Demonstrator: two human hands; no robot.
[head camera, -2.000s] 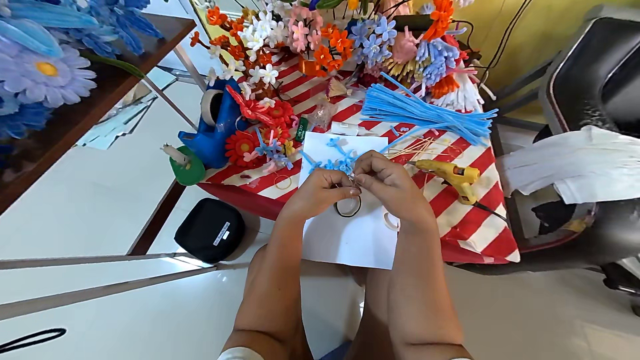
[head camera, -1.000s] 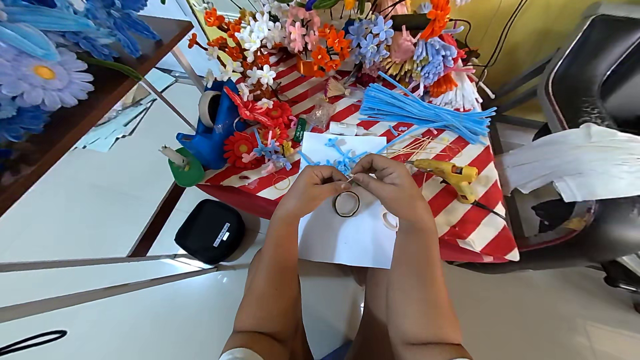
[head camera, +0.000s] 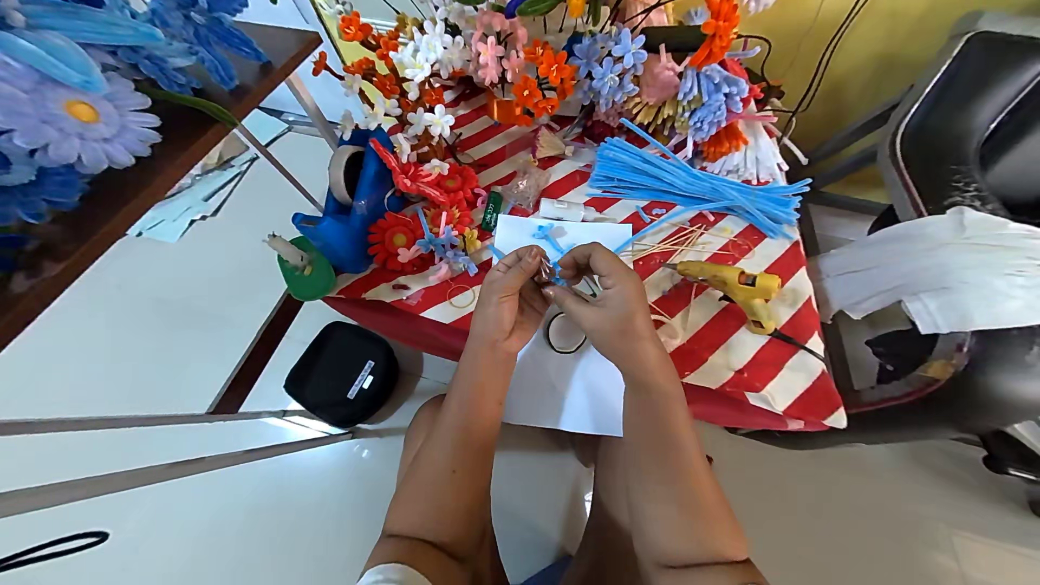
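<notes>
My left hand (head camera: 518, 291) and my right hand (head camera: 597, 296) meet over a white sheet of paper (head camera: 565, 390). Between their fingertips is a small blue pipe-cleaner piece (head camera: 557, 273); its exact shape is partly hidden by the fingers. More short blue pipe-cleaner pieces (head camera: 550, 236) lie on the paper just beyond the hands. A dark-rimmed ring (head camera: 566, 333) rests on the sheet below my right hand. To the right, a yellow hot glue gun (head camera: 735, 286) lies on the striped cloth, with thin wooden sticks (head camera: 670, 241) near its tip. Behind them is a bundle of blue pipe cleaners (head camera: 699, 183).
A blue tape dispenser (head camera: 345, 231), a green-based holder (head camera: 307, 268) and red pipe-cleaner flowers (head camera: 398, 236) stand at the table's left. Many pipe-cleaner flowers (head camera: 540, 77) fill the back. A black case (head camera: 343, 374) is on the floor; a black chair (head camera: 975, 122) stands right.
Both hands stay close together over the paper, while their fingers have shifted around the small piece. The things on the table have not plainly moved.
</notes>
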